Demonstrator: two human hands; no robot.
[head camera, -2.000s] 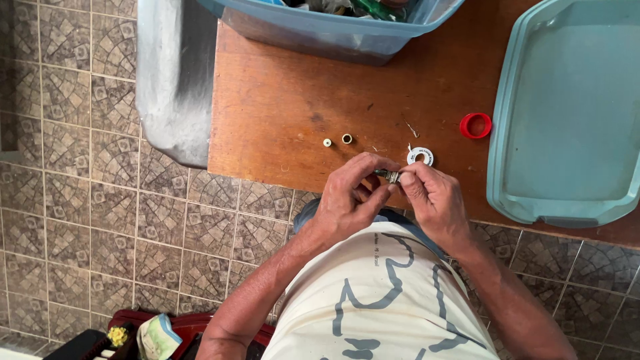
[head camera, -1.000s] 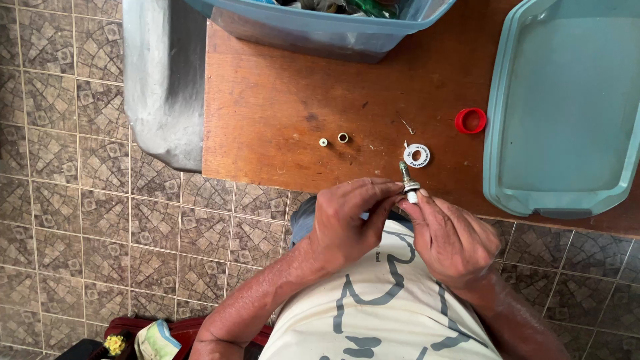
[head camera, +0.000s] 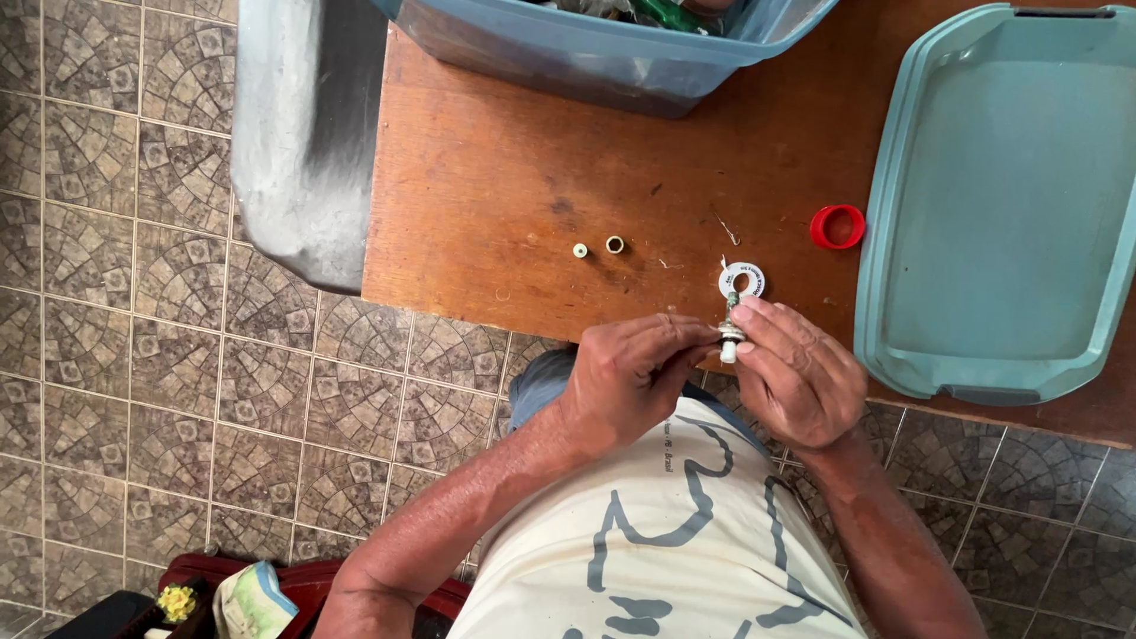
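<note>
My right hand (head camera: 803, 373) grips a small faucet valve cartridge (head camera: 729, 341), with a green-stained stem at the top and a white end at the bottom. From the other side, the fingertips of my left hand (head camera: 635, 377) pinch at its middle, where a pale ring shows. Just beyond the fingers lies a white roll of thread seal tape (head camera: 742, 280) on the wooden table. Farther left stand a small round fitting (head camera: 580, 250) and a brass-coloured nut (head camera: 615, 244). Thin scraps (head camera: 728, 227) lie near the tape roll.
A red plastic ring (head camera: 837, 227) sits beside a teal plastic lid (head camera: 1003, 213) at the right. At the top, a blue plastic bin (head camera: 577, 62) holds mixed items. The wooden table's (head camera: 479, 177) front edge runs below the small parts, and a grey molded object (head camera: 284, 151) adjoins its left side.
The cartridge, mostly covered by my fingers two seconds ago, now shows upright between both hands, its white end toward me. The small parts on the table have not moved.
</note>
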